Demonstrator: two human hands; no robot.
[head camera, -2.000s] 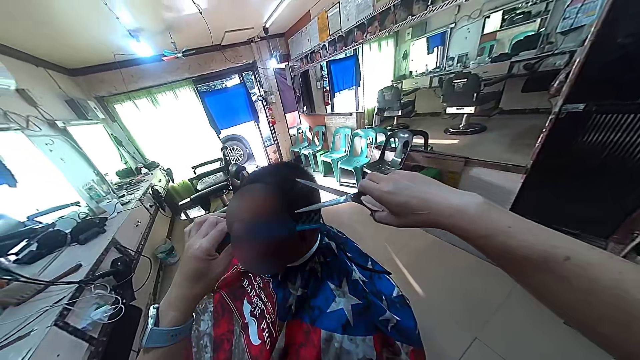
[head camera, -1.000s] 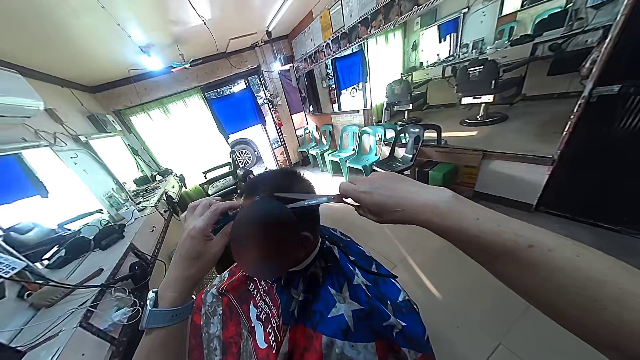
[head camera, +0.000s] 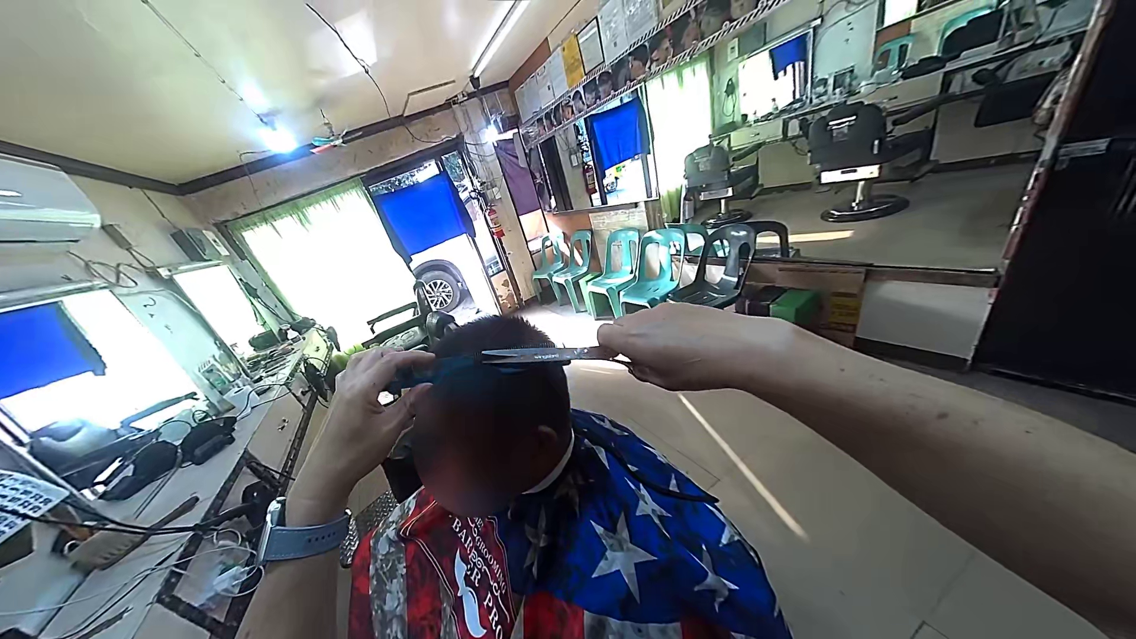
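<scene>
A person sits in front of me, wearing a red, white and blue barber cape (head camera: 621, 541) with stars, and a white strip round the neck. My right hand (head camera: 688, 348) holds haircutting scissors (head camera: 550, 355), whose blades lie level across the side of the dark hair (head camera: 501, 333). On the left of the head, my left hand (head camera: 377, 399) grips a dark comb (head camera: 413, 377), laid against the hair beside the blades. A watch with a grey-blue band (head camera: 306, 540) is on my left wrist. Whether the blades are parted is hard to tell.
Along the left runs a counter (head camera: 213, 479) with cables, black bags and a brush. Green plastic chairs (head camera: 612, 271) line the wall below a large mirror. A black barber chair (head camera: 856, 151) shows in the mirror. Behind the seated person is another barber chair (head camera: 399, 324).
The scissors, angled across the side of the head two seconds ago, now lie nearly level. The comb hand has stayed by the left of the head. The view has shifted slightly.
</scene>
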